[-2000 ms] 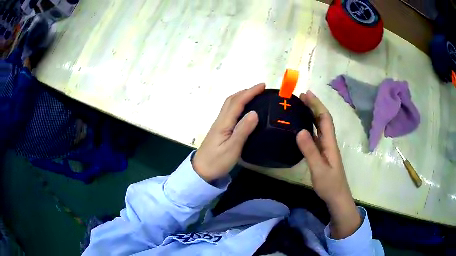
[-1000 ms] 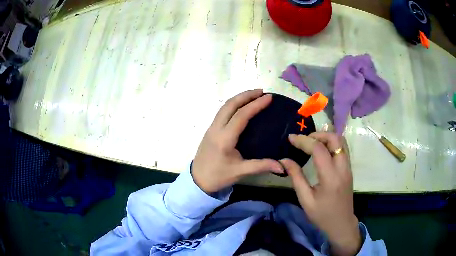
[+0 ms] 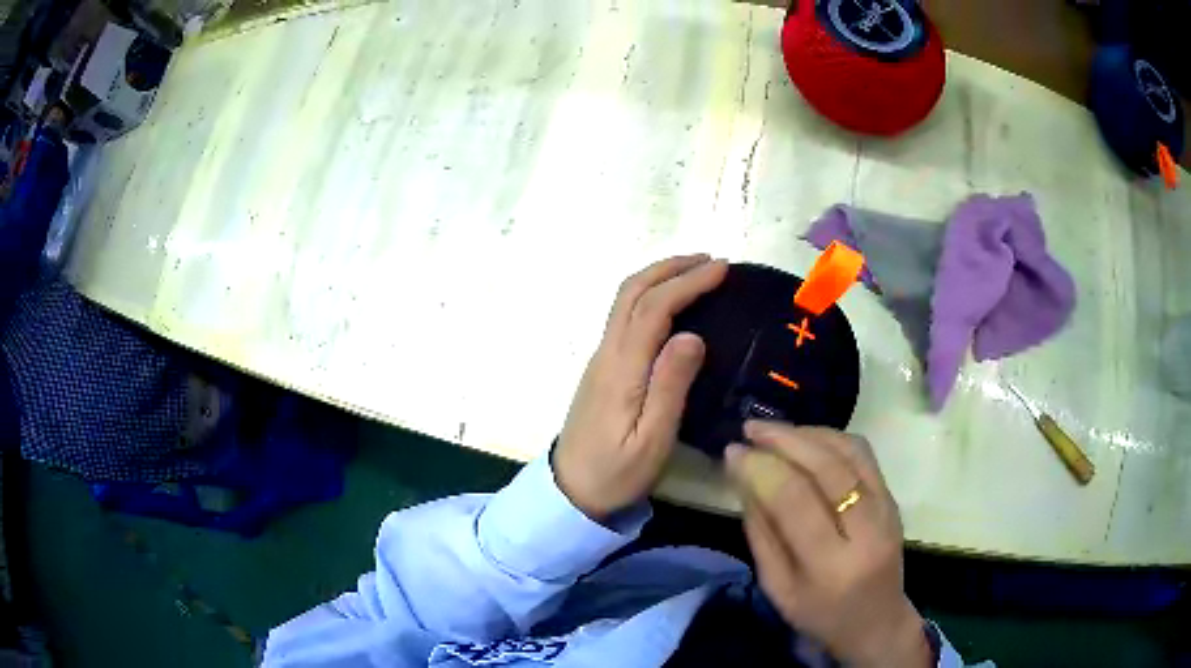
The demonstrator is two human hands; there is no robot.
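A black speaker lies at the bench's near edge, with its orange + and − marks facing up. Its orange strap sticks out at the far right side. My left hand holds the speaker's left side, fingers on top and thumb beside them. My right hand is at the speaker's near edge, thumb and index fingertip together by a small dark slot or flap below the − mark. The fingertips are slightly blurred; whether they pinch a flap cannot be told.
A grey and purple cloth lies right of the speaker on the cream bench. A wooden-handled awl lies near it. A red speaker and a navy speaker stand at the far side. A blue sleeve shows at far left.
My right hand has moved from gripping the speaker's right side to its near edge, below the − mark. The speaker has turned so its strap points to the upper right. The camera view has shifted.
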